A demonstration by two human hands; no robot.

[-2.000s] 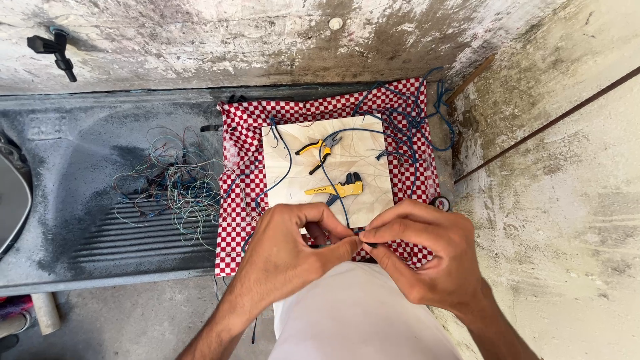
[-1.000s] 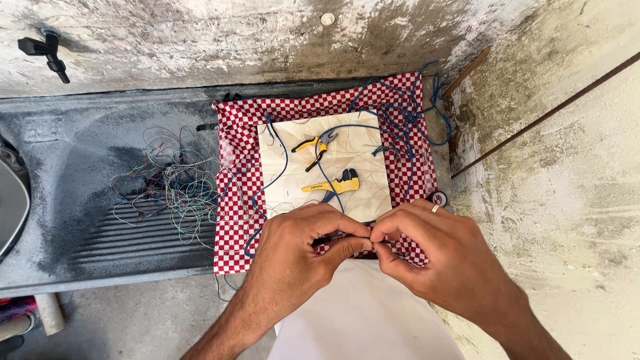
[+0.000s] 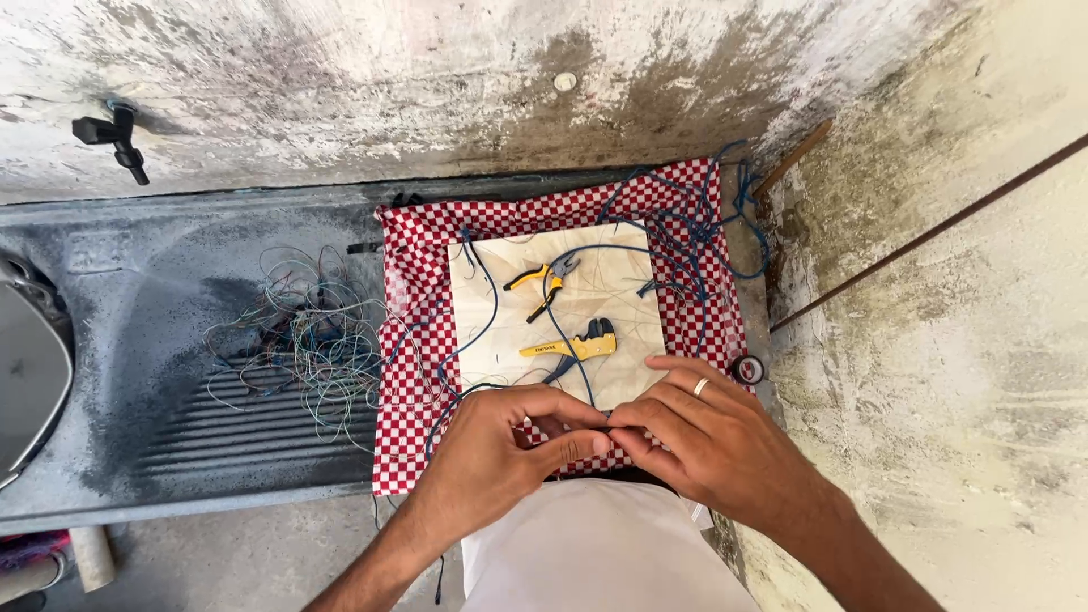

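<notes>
My left hand (image 3: pixel 510 459) and my right hand (image 3: pixel 714 433) meet at the near edge of a pale tile board (image 3: pixel 484 340), fingertips pinching a thin dark piece of cable between them; its detail is mostly hidden by the fingers. A blue cable (image 3: pixel 561 323) runs down over the board to the fingertips. Yellow-and-black pliers (image 3: pixel 548 276) lie on the board with jaws pointing up and right. Nearer my hands lies a yellow wire stripper (image 3: pixel 582 344) with dark jaws and a dark lower handle. The right hand wears a ring.
Under the board is a red-and-white checkered cloth (image 3: pixel 408 255). Blue cable (image 3: pixel 701 221) lies coiled at its far right; a roll of black tape (image 3: pixel 748 370) sits at the right edge. Tangled thin wires (image 3: pixel 323 340) lie on the ribbed grey sink (image 3: pixel 212 425). A black tap (image 3: pixel 119 140) juts from the wall.
Both hands stay together at the cable, while the right hand's fingers have shifted and spread somewhat. The pliers and wire stripper have not moved on the board.
</notes>
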